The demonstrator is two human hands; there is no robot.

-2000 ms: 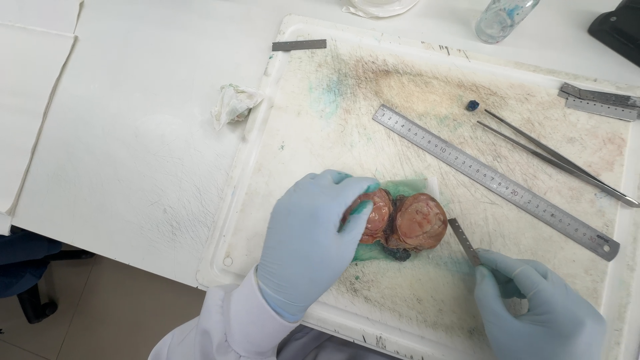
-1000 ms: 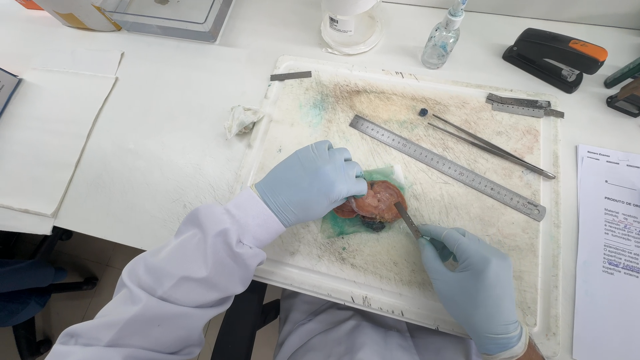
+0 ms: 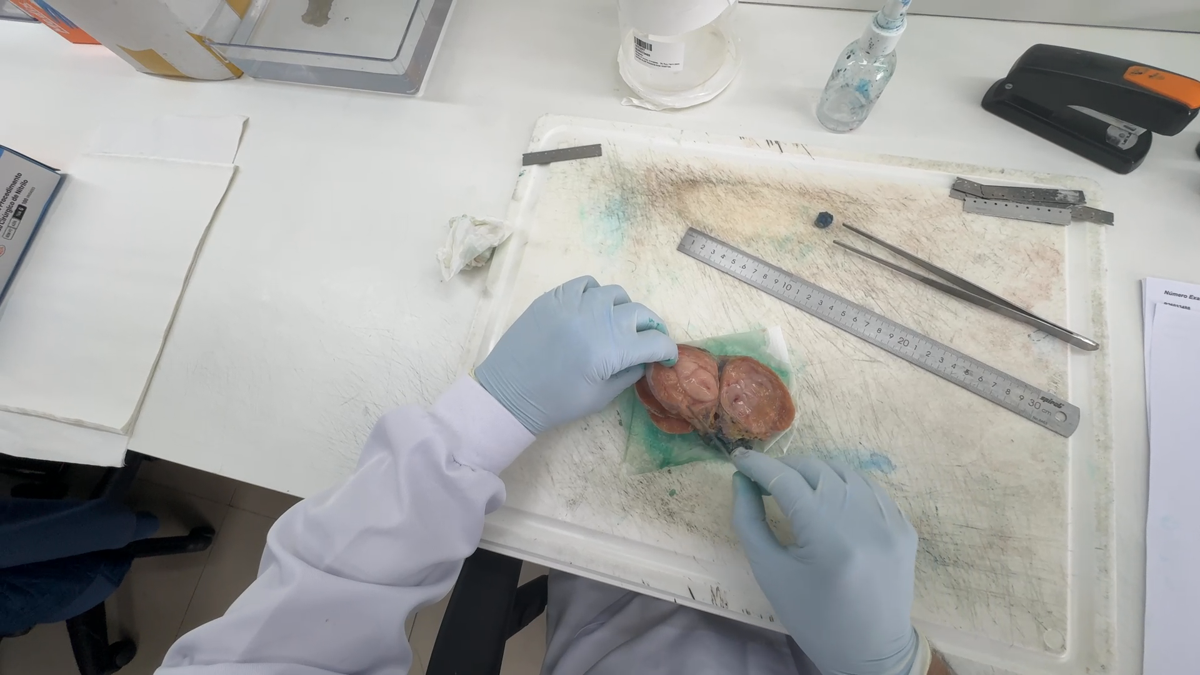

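An opened tissue specimen (image 3: 689, 386) with rounded pink-brown halves lies on a green-stained sheet (image 3: 664, 448) on the white cutting board (image 3: 581, 553). My left hand (image 3: 577, 356), in a light blue glove, grips its upper left edge, with green stain on the fingertips. At the specimen's lower edge, beside dark tissue, is my gloved right hand (image 3: 825, 553); a thin metal blade shows only slightly at its fingertips, the rest hidden. A steel ruler (image 3: 877, 328) lies diagonally to the upper right, near metal tweezers (image 3: 970, 286) and a small dark blue piece (image 3: 824, 219).
Loose blades (image 3: 1022, 199) lie at the board's upper right, another blade (image 3: 562, 155) at its upper left. Crumpled tissue paper (image 3: 472, 246) touches the left rim. Behind stand a spray bottle (image 3: 858, 80), a plastic container (image 3: 677, 52) and a stapler (image 3: 1087, 103). Papers lie at both sides.
My right hand with the blade has moved from the specimen's right side to its lower edge. The specimen's halves now show spread apart more than one second ago. The view has shifted.
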